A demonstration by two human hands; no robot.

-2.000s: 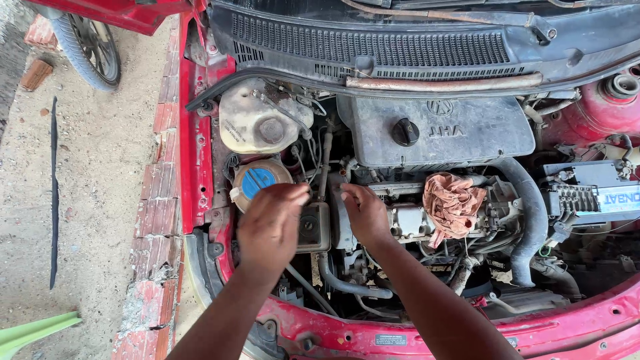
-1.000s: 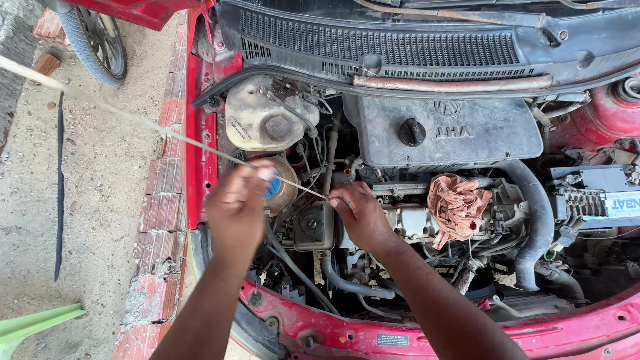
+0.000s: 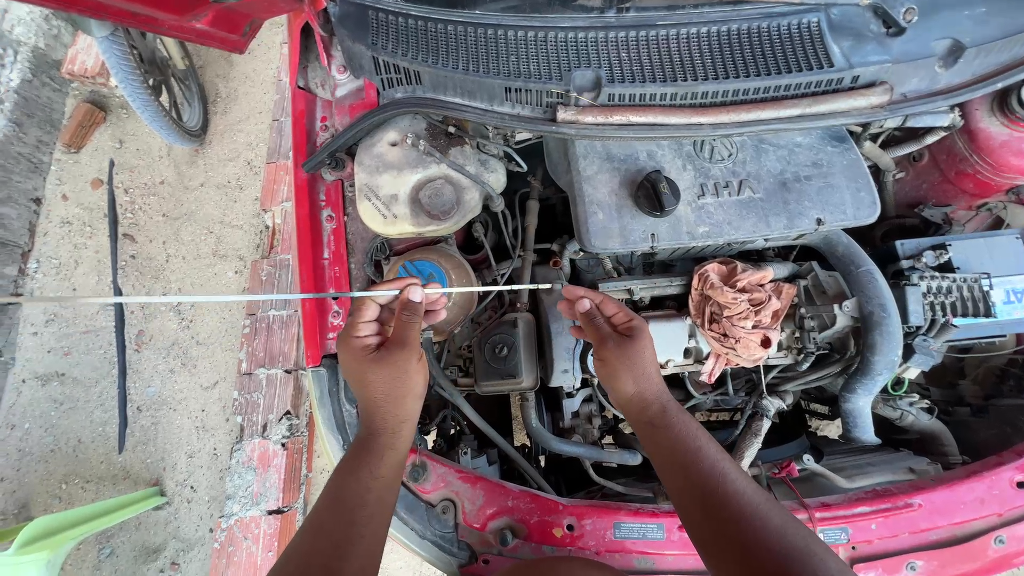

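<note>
Pinched between the thumb and fingers of my left hand (image 3: pixel 392 336) is a long thin metal strip, likely an engine oil dipstick (image 3: pixel 200 298). It runs level from the left edge across the bay, its pale tip close to the fingertips of my right hand (image 3: pixel 604 332). Whether those fingertips touch it, I cannot tell. Behind my left hand is the blue cap (image 3: pixel 422 272) of a round brown reservoir. The dark engine cover (image 3: pixel 720 192) with its black oil filler cap (image 3: pixel 658 194) lies beyond my right hand. A crumpled reddish rag (image 3: pixel 740 316) rests on the engine.
A whitish coolant tank (image 3: pixel 428 180) stands at the bay's left, the battery (image 3: pixel 968 280) at its right. The red front crossmember (image 3: pixel 720 524) passes under my forearms. Left of the car are a brick edge (image 3: pixel 264 400), a wheel (image 3: pixel 160 88) and a green plastic piece (image 3: pixel 88 524).
The dipstick was slanted one second ago, with both hands at it; now it lies level. The rag has stayed on the engine.
</note>
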